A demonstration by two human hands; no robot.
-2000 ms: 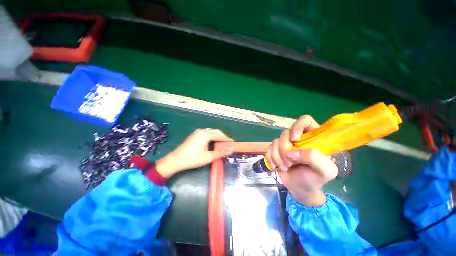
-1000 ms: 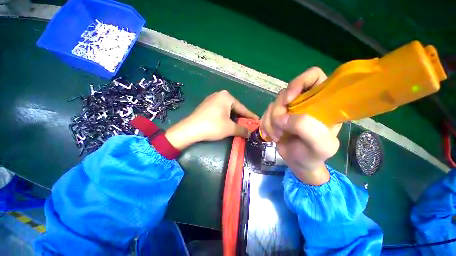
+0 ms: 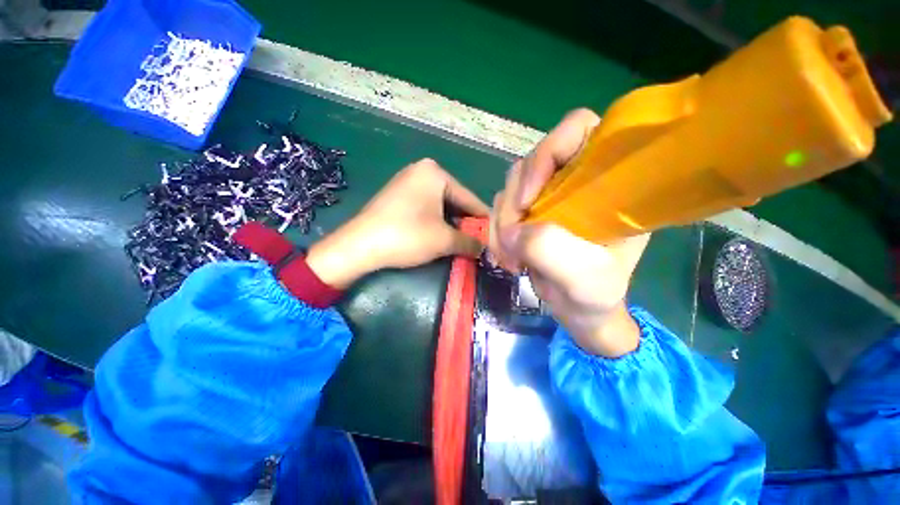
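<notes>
My right hand grips a yellow-orange electric screwdriver with a small green light near its rear. Its tip is hidden behind my fingers at the device's top end. The device, with a bright silvery plate, lies in a red frame. My left hand is at the frame's top left corner, fingertips on the corner and close to my right fingers. Whether it pinches a small part cannot be seen.
A blue bin with white bits stands at upper left. A pile of small black-and-white parts lies below it. A round dish of screws is at right. A blue sleeve of another person shows at the right edge.
Since two seconds ago the view has shifted. The screwdriver has tilted more upright, its rear nearer the camera, and its green light shows. My hands have drawn together at the frame's top left corner.
</notes>
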